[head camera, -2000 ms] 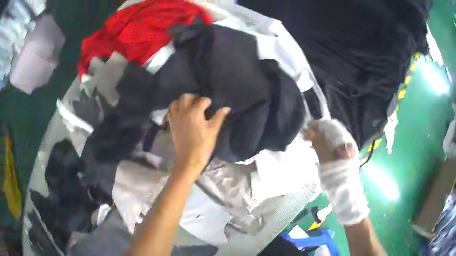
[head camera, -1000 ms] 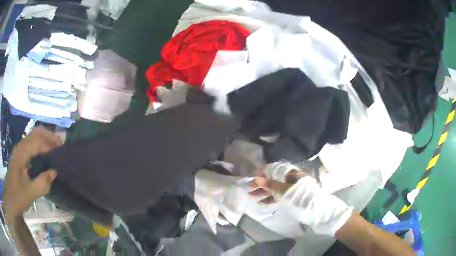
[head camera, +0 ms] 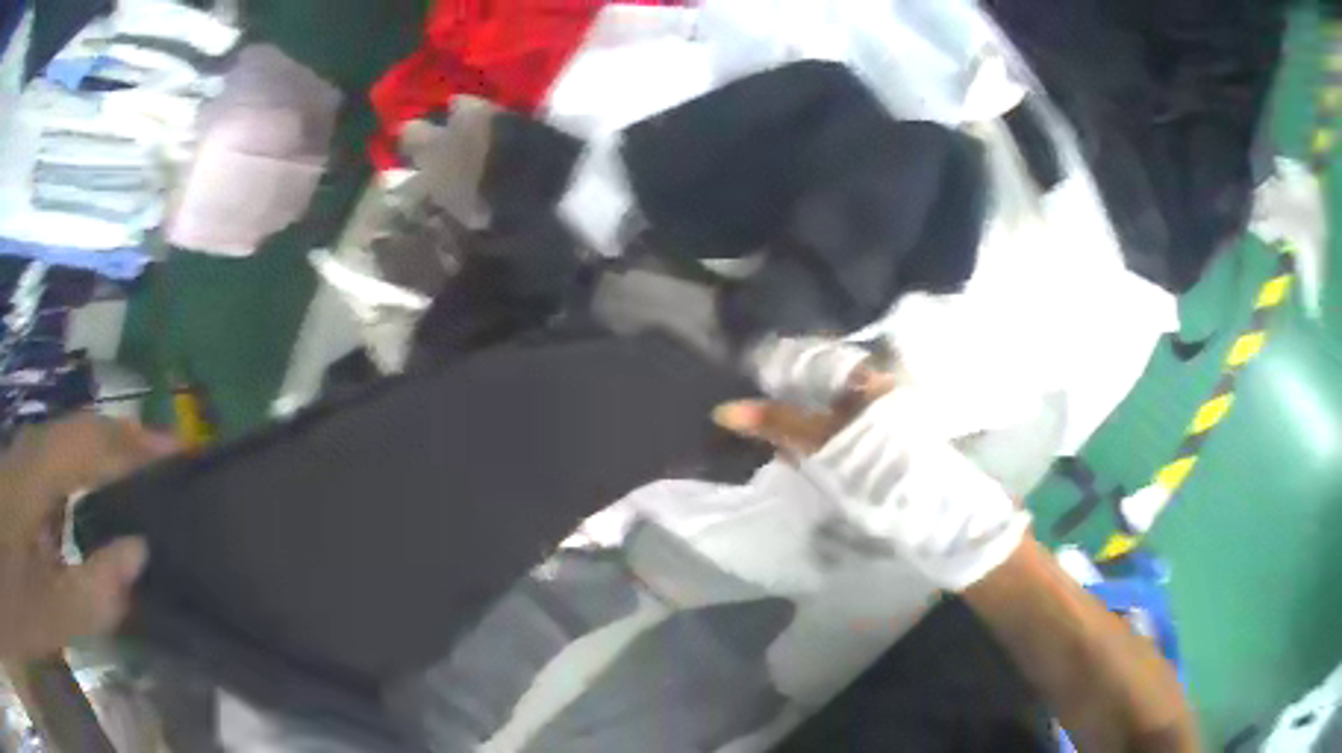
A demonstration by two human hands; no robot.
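Observation:
A long dark charcoal panel point(head camera: 398, 493) is stretched across the front of me above the table. My left hand point(head camera: 74, 537), blurred and partly cut off by the left edge, grips its left end between thumb and fingers. My right hand point(head camera: 817, 412), wrapped in white gauze with bare fingertips, holds its right end, thumb on top. Black fabric pieces point(head camera: 810, 177) lie crumpled beyond my right hand. Grey cut panels point(head camera: 648, 684) lie flat below the held panel, partly covered by it.
Red fabric point(head camera: 478, 59) and white fabric point(head camera: 1060, 294) lie on the far side. A pale pink piece point(head camera: 258, 155) and a light folded stack point(head camera: 103, 162) are at the upper left. Black cloth point(head camera: 1177, 133), yellow-black tape point(head camera: 1214, 405) and a blue stool point(head camera: 1141, 596) are at the right.
My left hand took hold of the dark panel and carried it left off the pile. Since the last earlier frame, my right hand has closed on its right end, and the view has shifted.

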